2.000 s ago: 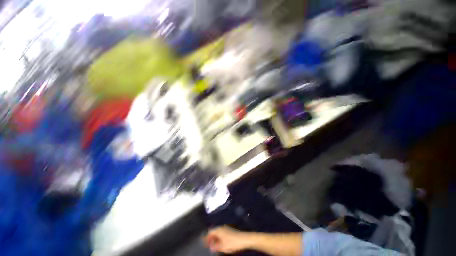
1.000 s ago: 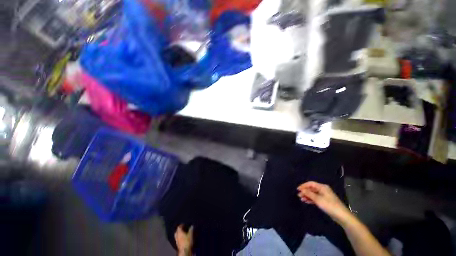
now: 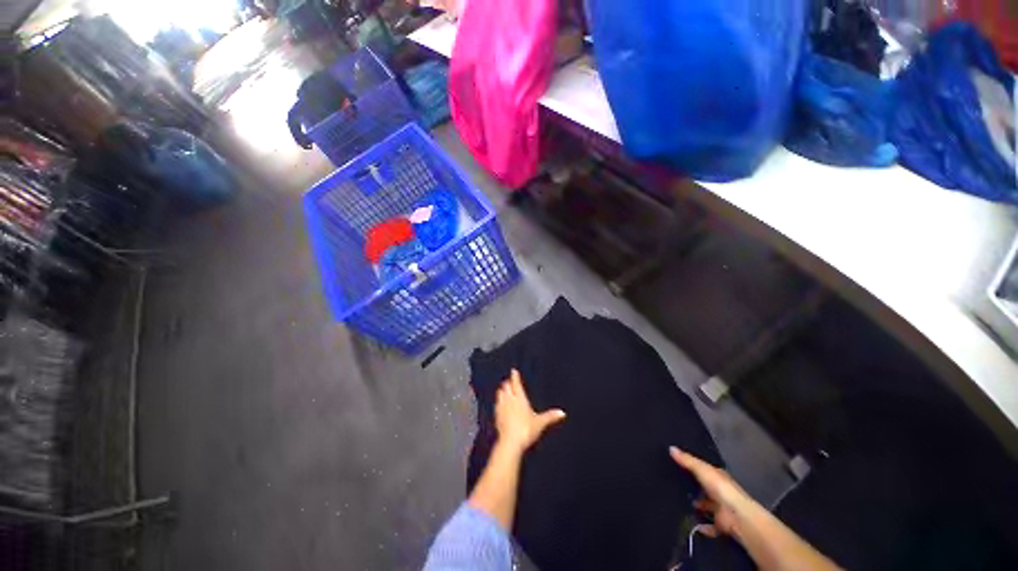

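A black garment piece (image 3: 603,413) lies spread out in front of me, low over the floor; what bears it is hidden. My left hand (image 3: 519,415) lies flat on its left part with fingers and thumb apart. My right hand (image 3: 720,496) is at its right edge, fingers stretched out with the lower ones curled; whether they pinch the cloth I cannot tell. A thin white cord shows just under my right hand.
A blue lattice crate (image 3: 413,240) with red and blue items stands on the grey floor ahead. Another blue crate (image 3: 363,106) is behind it. A white table (image 3: 826,223) curves along the right, bearing blue bags (image 3: 709,84) and a pink bag (image 3: 502,84).
The view has swung left, away from the machine, toward the crates. My left hand has come up onto the black cloth. My right hand is now at the cloth's right edge.
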